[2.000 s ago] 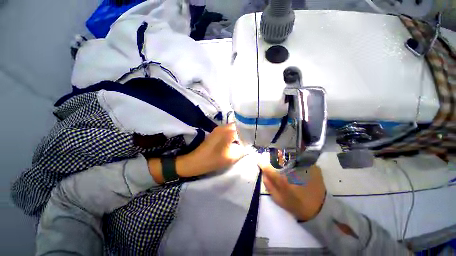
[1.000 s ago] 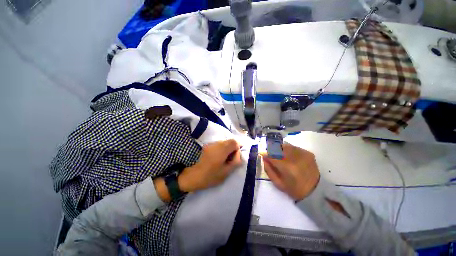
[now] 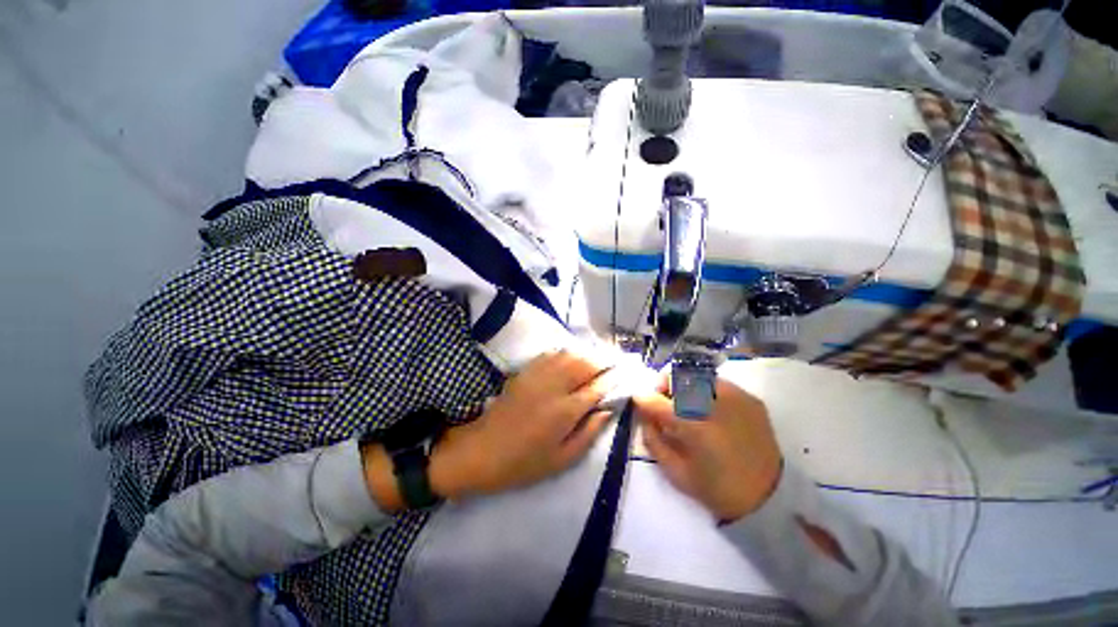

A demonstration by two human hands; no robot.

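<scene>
A white and light grey panel [image 3: 490, 539] with a navy strip [image 3: 597, 521] along its edge runs up to the needle area of the white sewing machine [image 3: 785, 184]. A checked panel [image 3: 282, 355] is heaped at the left, joined with white and navy cloth. My left hand [image 3: 527, 429] lies on the pale panel, fingers bent and pressed down left of the needle. My right hand [image 3: 717, 451] holds the panel's edge at the navy strip, just below the presser foot, which the lamp glare hides. Its fingertips are partly hidden by a metal machine part.
A plaid cloth [image 3: 1005, 245] is wrapped on the machine arm. A blue crate [image 3: 337, 37] stands behind the garment at the upper left. A thin cable [image 3: 975, 490] crosses the table at the right. A ruler-marked table edge [image 3: 699, 609] runs along the front.
The view has shifted. My left hand has gone from a closed pinch to lying flatter on the pale panel. My right hand stays beside the needle at the navy strip.
</scene>
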